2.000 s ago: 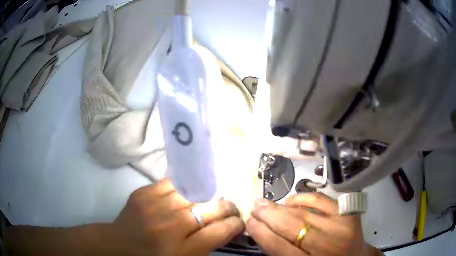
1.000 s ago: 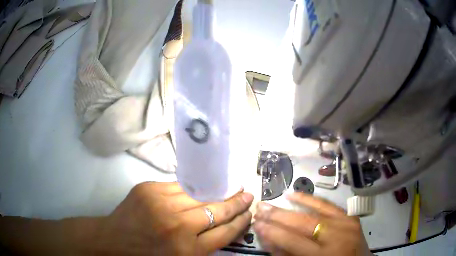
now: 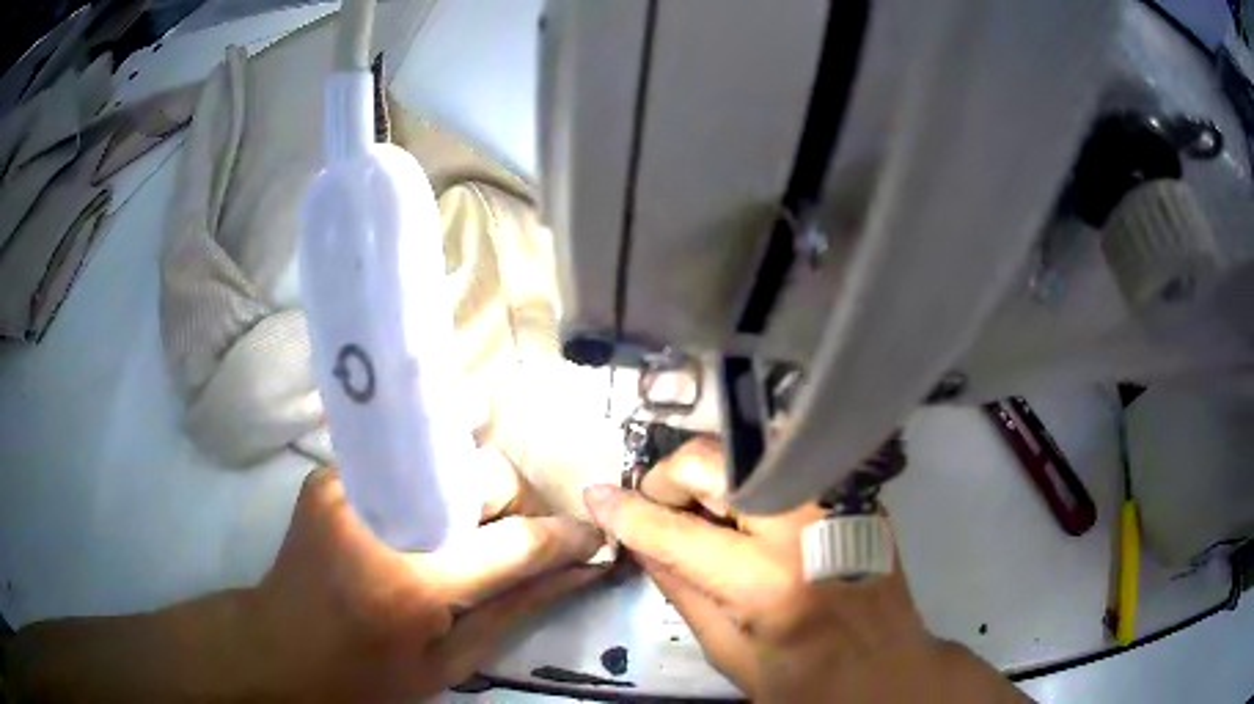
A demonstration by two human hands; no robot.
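Beige cloth [image 3: 530,399] runs from the upper left down to the presser foot [image 3: 634,443], brightly lit. My left hand [image 3: 426,571] lies at its near end, fingers pinching the cloth edge, partly behind the white lamp paddle [image 3: 369,365]. My right hand [image 3: 770,585] is just right of it, index fingertip on the cloth in front of the presser foot, other fingers curled beside it. The fingertips of both hands nearly meet. The sewing machine head [image 3: 715,193] hangs above. The needle point cannot be made out.
A ribbed beige piece [image 3: 255,358] lies folded on the left of the white table [image 3: 96,481]. Grey-beige pieces [image 3: 48,255] are stacked far left. A dark red handle [image 3: 1048,475] and a yellow-handled tool [image 3: 1128,571] lie at the right. Small dark scraps [image 3: 615,660] lie near the front edge.
The view has shifted, so the machine head and lamp sit further left. My right fingers have moved in close by the presser foot, covering the needle plate. Both hands stay at the cloth's near end.
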